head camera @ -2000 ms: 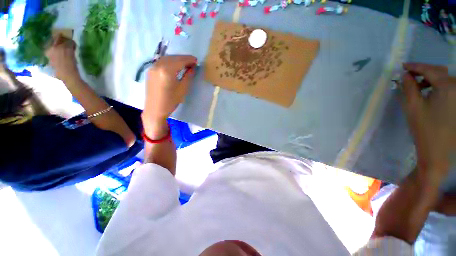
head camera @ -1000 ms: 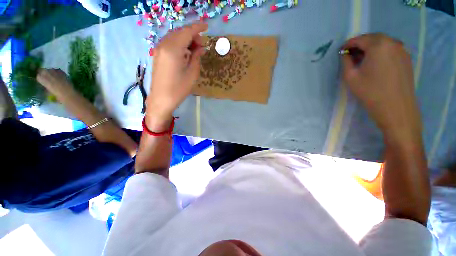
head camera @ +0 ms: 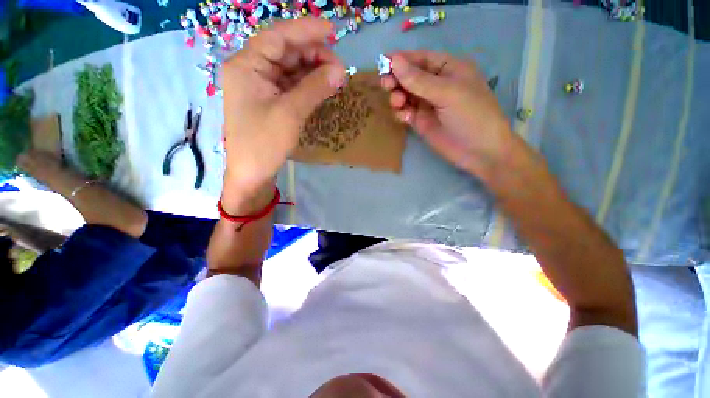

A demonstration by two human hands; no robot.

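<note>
My left hand (head camera: 272,105) is raised over the left part of the cardboard (head camera: 381,148). Its thumb and fingers pinch a tiny pale piece (head camera: 350,71) that sticks out to the right. My right hand (head camera: 448,105) is just to the right, over the cardboard's right edge, and pinches a small white-and-silvery part (head camera: 384,64) at its fingertips. The two parts are close but apart. Many brown bits (head camera: 335,124) lie on the cardboard. The white disc is not visible; my hands cover that area.
Pliers (head camera: 187,148) lie left of my left hand. Red-and-white pieces (head camera: 233,23) are heaped at the far edge. A white bottle (head camera: 113,14) lies far left. Green foliage (head camera: 97,120) and a neighbour's arm (head camera: 105,204) are at left. Small white-and-yellow pieces (head camera: 574,87) lie right.
My right hand has moved left from the right side of the table to beside my left hand. My left hand stays over the cardboard. The view has shifted, and more table shows at right.
</note>
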